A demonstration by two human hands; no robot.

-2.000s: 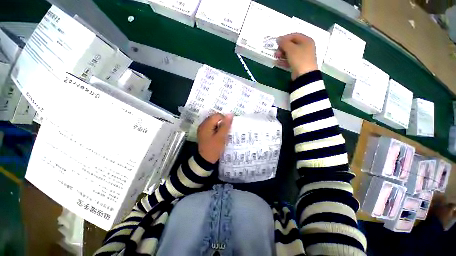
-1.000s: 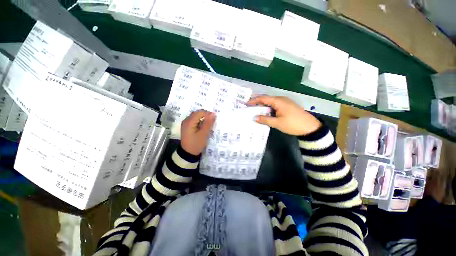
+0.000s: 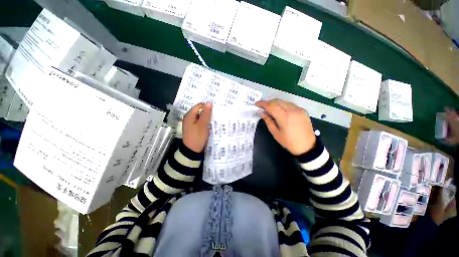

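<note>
A white barcode sticker sheet (image 3: pixel 229 145) with rows of small dark labels hangs folded down in front of me. Its far part lies over the worktop edge near the belt. My left hand (image 3: pixel 197 125) grips the sheet's left side between thumb and fingers. My right hand (image 3: pixel 291 124) is at the sheet's upper right edge, fingertips close together there; whether they hold a label or the sheet edge is too small to tell. White product boxes (image 3: pixel 254 31) stand in a row on the green conveyor belt (image 3: pixel 268 72) beyond.
Large white cartons (image 3: pixel 75 138) lean in a stack at left. Window packs (image 3: pixel 383 151) with pink and dark shapes stand on brown cardboard (image 3: pixel 352 134) at right. Another person's hands (image 3: pixel 445 203) show at the right edge. A black worktop (image 3: pixel 282 168) lies under the sheet.
My right hand went from a box on the belt back to the sheet, and has since shifted slightly right. The boxes appear further left than at first. Another person's hand has appeared at right.
</note>
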